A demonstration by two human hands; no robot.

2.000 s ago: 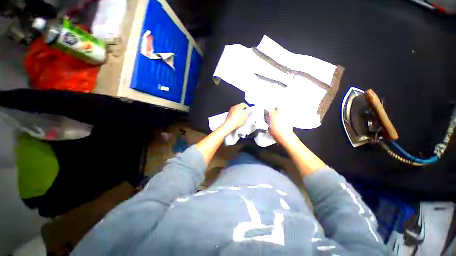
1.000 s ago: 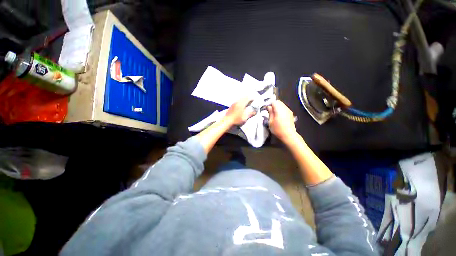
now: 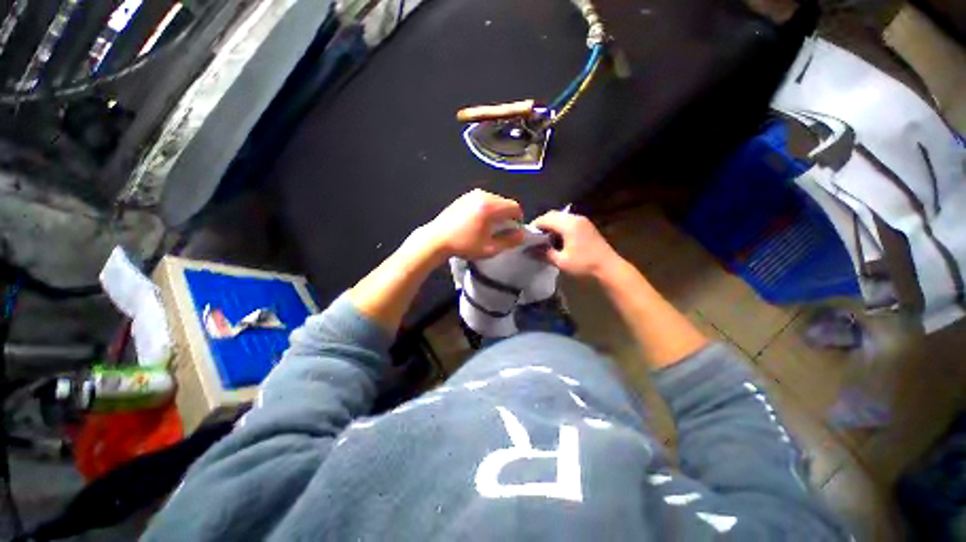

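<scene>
A white garment piece (image 3: 495, 292) with dark strips hangs from my hands in front of my body, off the near edge of the black ironing table (image 3: 365, 159). My left hand (image 3: 480, 224) is closed on its upper left part. My right hand (image 3: 573, 241) is closed on its upper right part, close beside my left hand. The fingertips are partly hidden by the cloth. The steam iron (image 3: 511, 138) rests on the table beyond my hands, with its tan handle at the far side.
A blue crate (image 3: 779, 228) stands on the floor to the right, with white pieces with dark strips (image 3: 871, 169) over it. The cream and blue drawer box (image 3: 242, 326), a bottle (image 3: 129, 387) and a red bag (image 3: 127, 438) are at the left. A grey padded board (image 3: 238, 116) lies along the table's left edge.
The view has turned right towards the crate. The garment piece has been lifted off the table and now hangs from both hands. The iron appears farther left and higher in view.
</scene>
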